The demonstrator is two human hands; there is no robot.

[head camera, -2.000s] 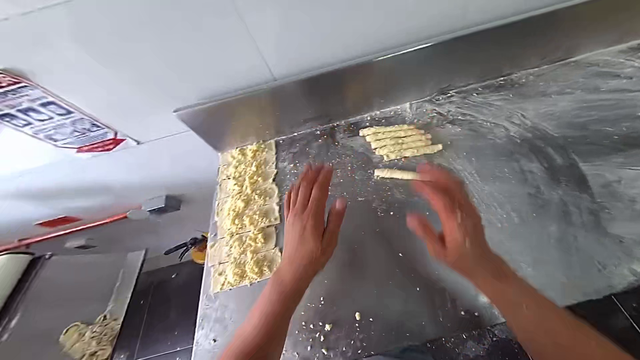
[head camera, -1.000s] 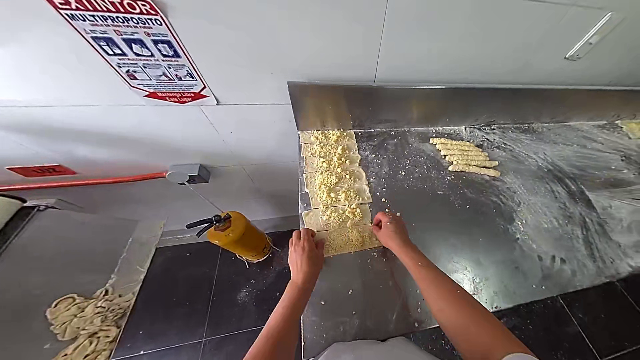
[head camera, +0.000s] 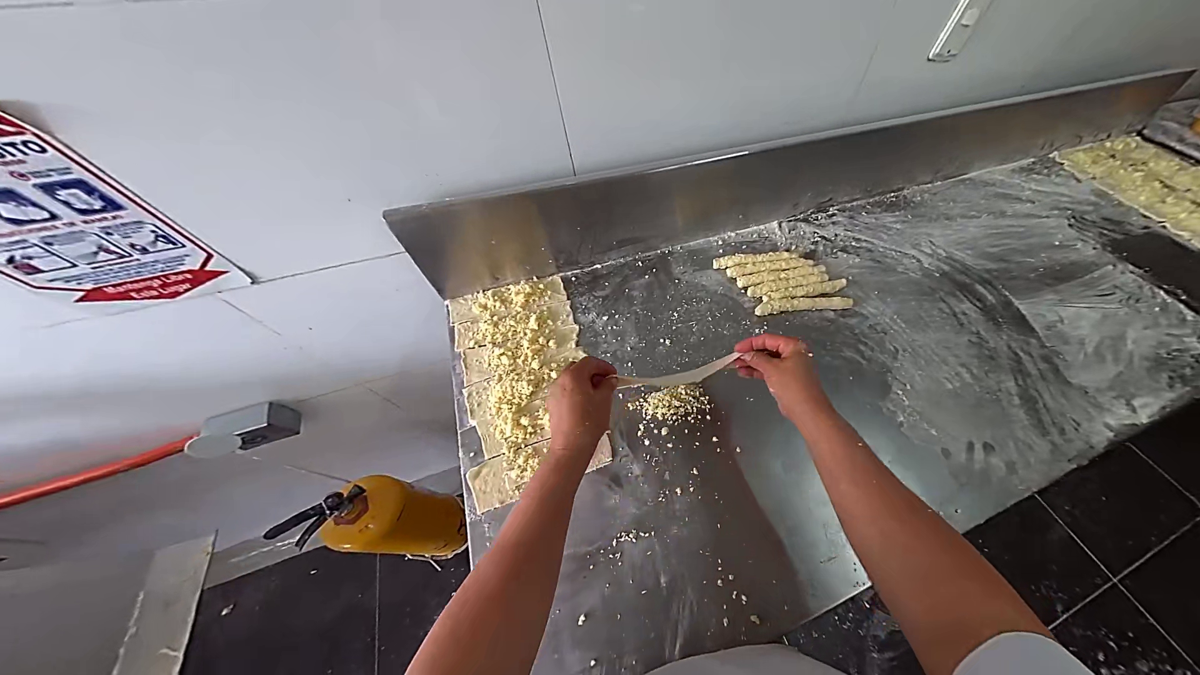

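A thin strip of dough (head camera: 682, 377) is stretched between my two hands above the steel table. My left hand (head camera: 583, 398) pinches its left end, beside overlapping dough pieces (head camera: 480, 403) topped with crumbled cheese-like filling (head camera: 516, 352). Its right end is pinched by my right hand (head camera: 780, 366). Just below the strip lies a small pile of crumbs (head camera: 677, 403) on the metal. Several rolled dough sticks (head camera: 787, 281) lie side by side farther back, beyond my right hand.
A steel backsplash (head camera: 656, 211) runs along the floured table (head camera: 937, 309). More topped dough (head camera: 1139, 178) lies at the far right. A yellow fire extinguisher (head camera: 398, 516) stands left of the table, near a red pipe (head camera: 103, 472). A sign (head camera: 84, 216) hangs on the wall.
Both hands have moved from the near end of the topped dough row; a strip is now held up between them, right of the row. The view has shifted.
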